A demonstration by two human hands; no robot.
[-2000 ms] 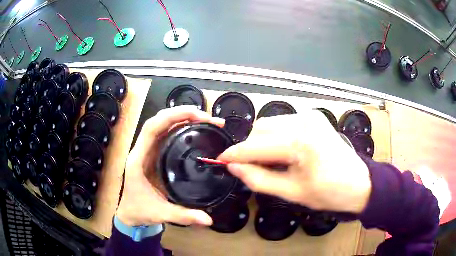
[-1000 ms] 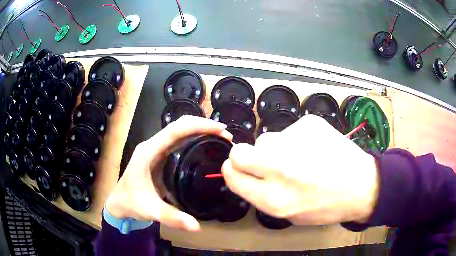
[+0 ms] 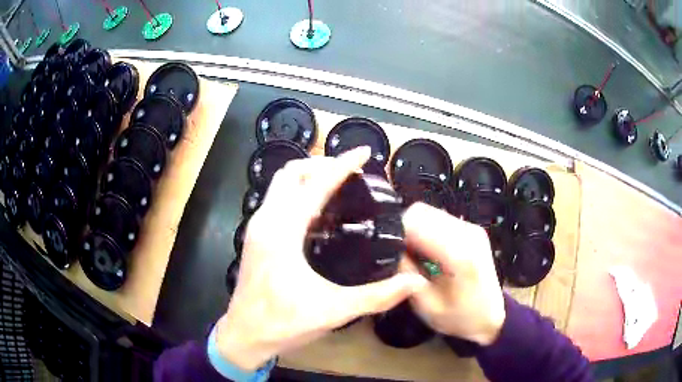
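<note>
My left hand (image 3: 288, 261) is around a black round housing (image 3: 351, 239), slightly blurred, held tilted above the rows. My right hand (image 3: 456, 280) is at the housing's right edge with its fingers curled. A small green part of a circuit board (image 3: 431, 268) shows between the right fingers; the rest is hidden. No lead wire is visible at the held housing. More black housings (image 3: 420, 166) lie in overlapping rows on a cardboard sheet (image 3: 557, 272) under and behind the hands.
Another cardboard sheet (image 3: 213, 108) with many housings is at left. Beyond the metal rail (image 3: 314, 83), the belt (image 3: 449, 52) carries green boards (image 3: 157, 26) at left and wired black units (image 3: 590, 104) at right. A red mat (image 3: 636, 231) bears a white crumpled piece (image 3: 634, 306). A black crate (image 3: 15, 298) is lower left.
The held housing has tilted, and its red wire no longer shows. My right hand has moved down beside it. The green board seen by the right wrist is now mostly hidden at the fingers.
</note>
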